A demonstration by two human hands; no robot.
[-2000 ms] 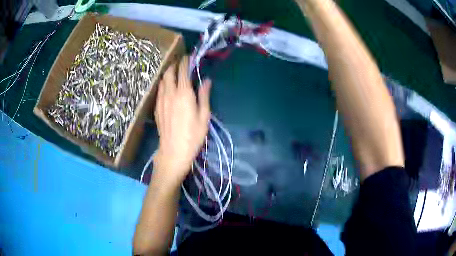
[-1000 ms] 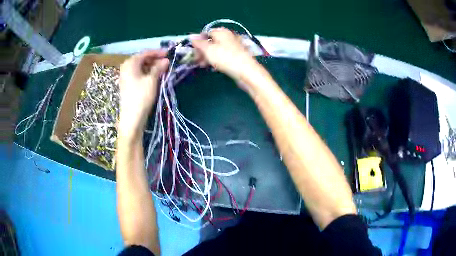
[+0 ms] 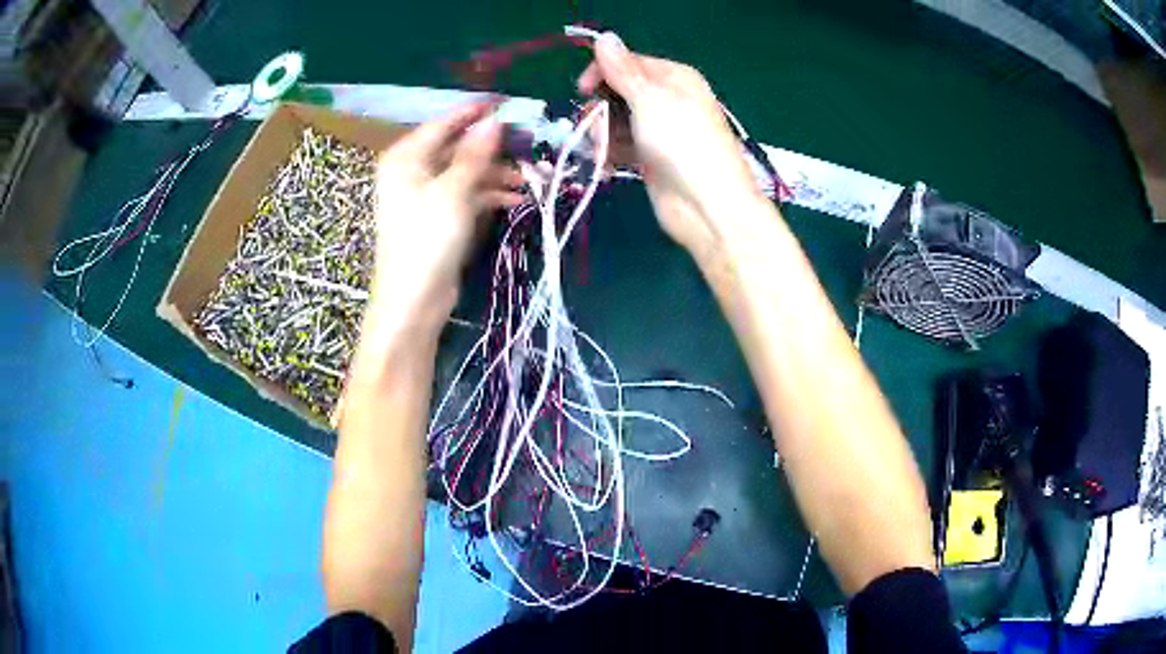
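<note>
A bundle of white, red and black wires point(image 3: 552, 345) hangs down from between my hands over the dark mat, with loops and small black plugs near the bench's front edge. My right hand point(image 3: 652, 121) pinches the top of the bundle, and a light wire end sticks out above its fingertips. My left hand point(image 3: 441, 192) is just left of the bundle's top, blurred, fingers bent; whether it grips a wire is unclear. Blurred red wires show above and between the hands.
A cardboard box point(image 3: 275, 275) full of silver connectors stands left. A green-rimmed reel point(image 3: 278, 77) and loose wires point(image 3: 128, 236) lie beyond it. At right are a round-grille fan point(image 3: 949, 284), an iron stand with a yellow sponge point(image 3: 974, 526) and a black soldering station point(image 3: 1093, 415).
My right hand has moved right and up from beside my left hand, with the bundle's top. The hands are farther apart. The camera view has shifted a little.
</note>
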